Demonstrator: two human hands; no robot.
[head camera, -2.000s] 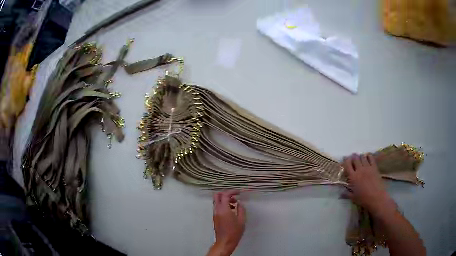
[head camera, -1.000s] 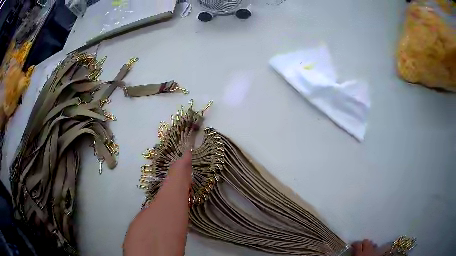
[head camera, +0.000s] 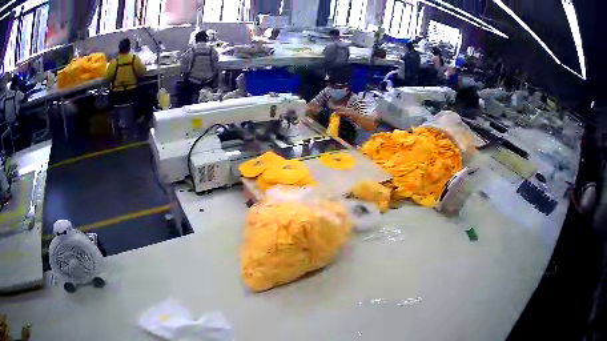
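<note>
Neither of my hands is in the picture. Nearest in front of me, a white cloth or thin bag (head camera: 185, 322) lies on the white table (head camera: 426, 266) at the bottom edge. A clear plastic bag of orange-yellow pieces (head camera: 293, 241) sits upright on the table near the middle. A few gold hooks (head camera: 14, 330) show at the bottom left corner, cut off by the edge. The webbing straps themselves are out of view.
A small desk fan (head camera: 74, 257) stands at the left table edge. A large sewing machine (head camera: 226, 138) stands beyond the bag. A heap of orange-yellow pieces (head camera: 419, 163) lies at the right. A masked person (head camera: 338, 106) sits behind it; several people stand farther back.
The view has swung up and right to the workshop. Both hands, the strap bundle and the strap heap have left the picture. The fan now shows at the left.
</note>
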